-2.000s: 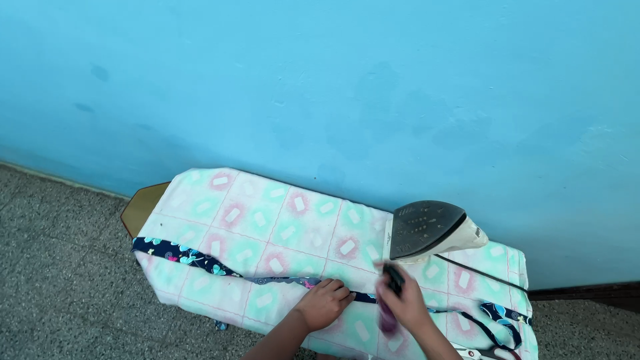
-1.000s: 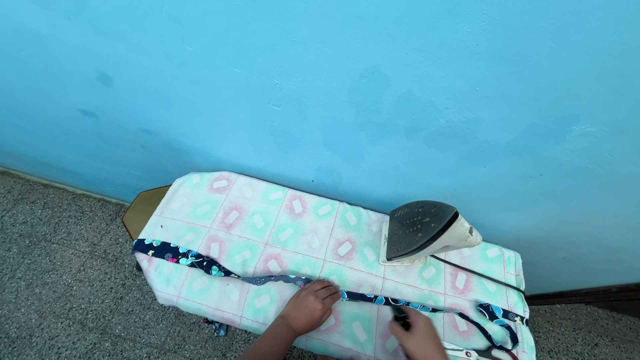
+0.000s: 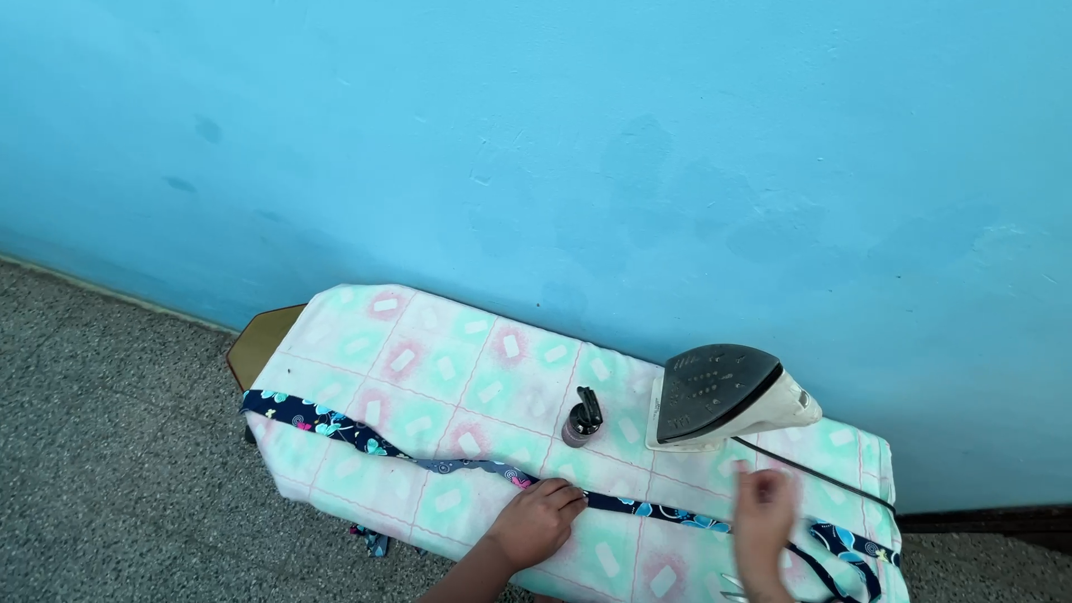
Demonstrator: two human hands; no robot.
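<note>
A long navy fabric strip with a floral print (image 3: 641, 508) runs across the ironing board's pale checked cover (image 3: 435, 368). My left hand (image 3: 540, 519) rests on the strip near the middle, its fingers pinching the fabric. My right hand (image 3: 764, 502), blurred, is over the strip farther right, below the iron; its fingers are partly curled and I cannot tell whether they hold anything. A small spray bottle with a black top (image 3: 582, 417) stands on the cover above my left hand. The clothes iron (image 3: 724, 398) rests on its heel, its dark soleplate showing.
The iron's black cord (image 3: 816, 476) trails to the board's right edge. Scissors (image 3: 734, 588) lie partly hidden beside my right wrist. A light blue wall (image 3: 536, 167) stands along the board's far side. Fabric scraps (image 3: 373, 540) show beyond the near edge, above the speckled floor (image 3: 126, 435).
The spray bottle, in my right hand before, now stands on the board left of the iron. My right hand has let it go and moved right. My left hand stays on the strip.
</note>
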